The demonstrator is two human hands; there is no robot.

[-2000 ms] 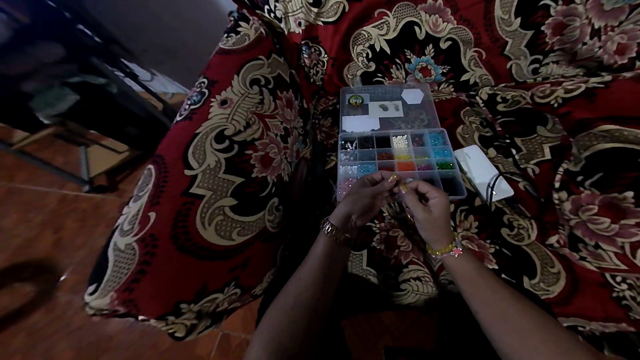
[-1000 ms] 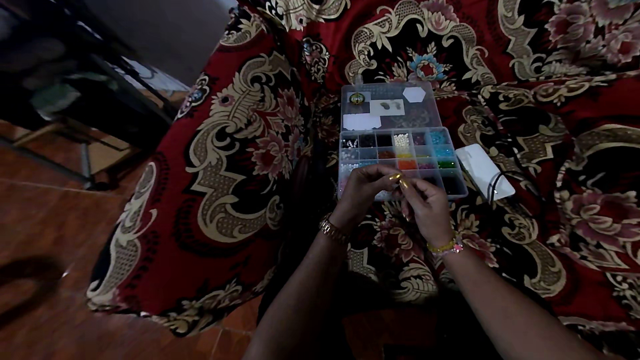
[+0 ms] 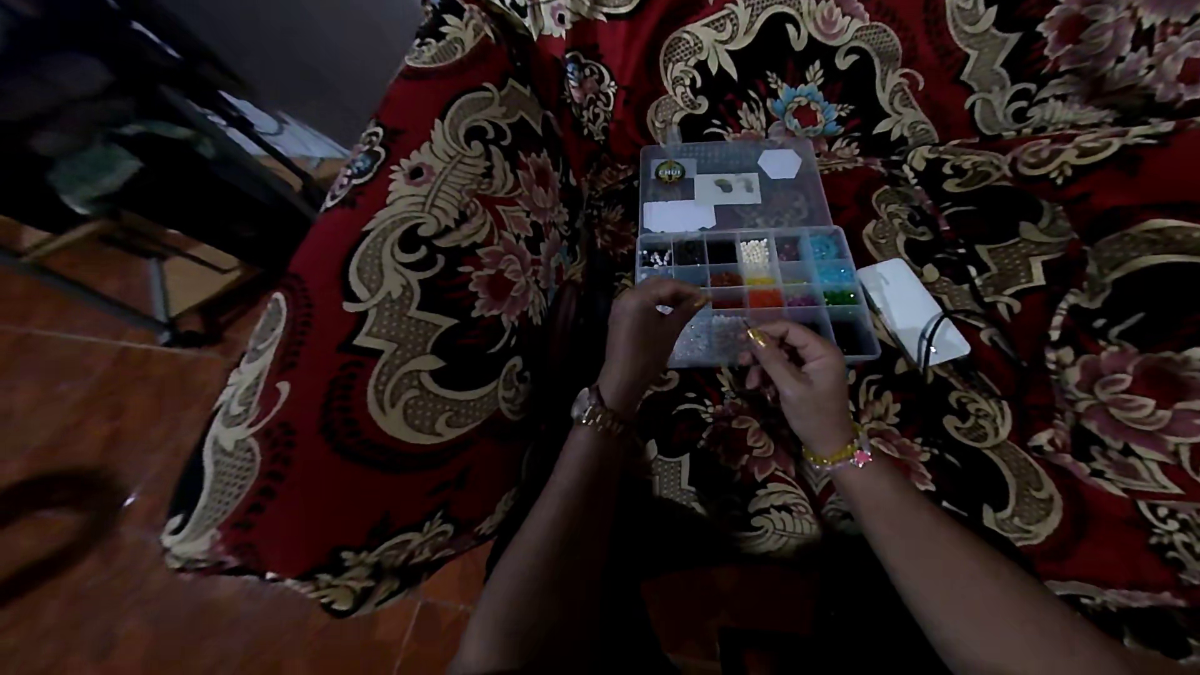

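Observation:
A clear plastic compartment box lies with its lid laid back, on a patterned cloth. Its compartments hold white beads, orange beads, green beads and other colours. My left hand, with a watch at the wrist, is over the box's near left part, fingertips together. My right hand, wearing a yellow beaded bracelet, is at the near edge, thumb and fingers pinched. Whether either hand holds a thread or bead is too dim and small to tell.
A white rectangular object with a dark cord or strap lies right of the box. The red, black and cream floral cloth covers the seat-like surface. A metal-framed stand is on the tiled floor at left.
My hands were together over the near edge of the box; they are now apart, the left to the left and the right slightly lower.

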